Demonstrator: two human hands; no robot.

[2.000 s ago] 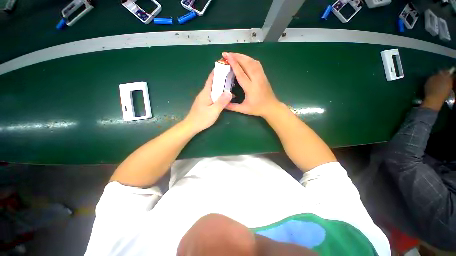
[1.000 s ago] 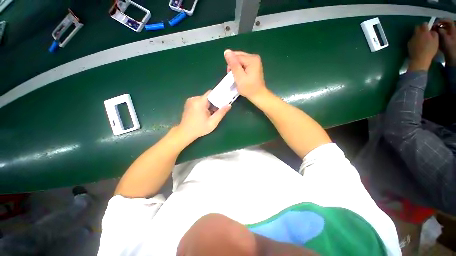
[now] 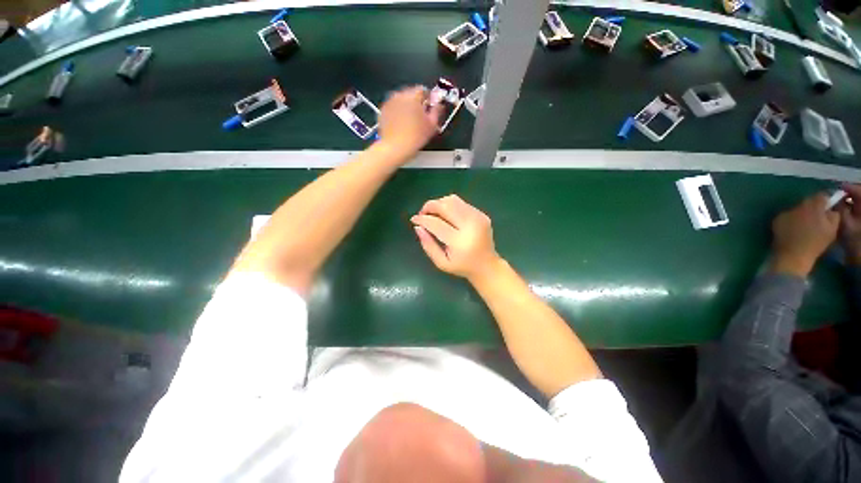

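Note:
My left hand [image 3: 408, 121], blurred, reaches over the rail onto the dark green conveyor. Its fingertips are at a half-assembled device unit [image 3: 447, 100] with a white case and open window; whether they grip it cannot be told. Another device unit [image 3: 357, 114] lies just left of the hand, with a bit of blue partly hidden at the hand. My right hand [image 3: 457, 236] is above the green ledge, fingers loosely curled and apart, with nothing visible in it. A white front cover [image 3: 261, 224] is mostly hidden behind my left forearm.
Several units with blue cylinders lie along the conveyor [image 3: 189, 108]. A grey post [image 3: 507, 85] stands at the pale rail [image 3: 312, 160], right of my left hand. Another front cover [image 3: 703, 202] lies on the ledge [image 3: 604, 236] at right, near another person's hands [image 3: 802, 231].
The white unit held between both hands is gone from them. My left hand has moved forward onto the conveyor; my right hand has stayed over the ledge. The view now shows more of the conveyor.

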